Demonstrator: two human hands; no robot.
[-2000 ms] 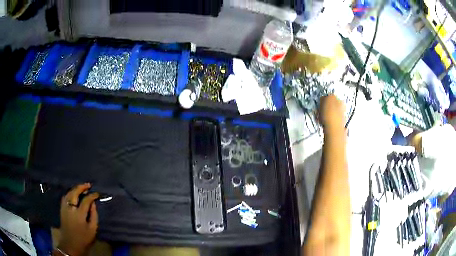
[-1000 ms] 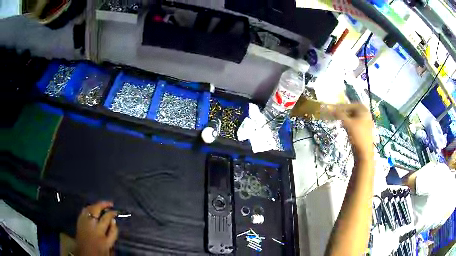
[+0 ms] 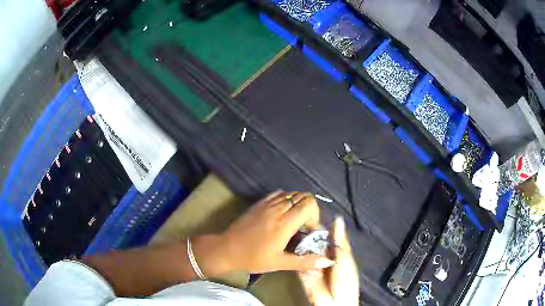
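Note:
My left hand [image 3: 266,233], with a ring and a bracelet, holds a small silvery part [image 3: 313,242] between its fingers and thumb. My right hand [image 3: 334,272] is against the same part from below and right, its thumb pointing up. The fingers hide much of the part, and it is blurred. Dark-handled pliers [image 3: 351,160] lie spread in a V on the black mat [image 3: 299,113]. A small white strip [image 3: 323,198] lies just above my left fingers.
A black lock panel [image 3: 420,244] lies at the right beside pale rings [image 3: 454,238]. Blue parts bins [image 3: 389,75] run along the far edge. A blue crate [image 3: 30,161] with black panels is at left, beside a printed paper [image 3: 122,122]. Another white strip [image 3: 243,134] lies on the mat.
The view has swung left and down. My right hand has left the pile of silvery parts on the white bench and come to my left hand, where a silvery part now shows.

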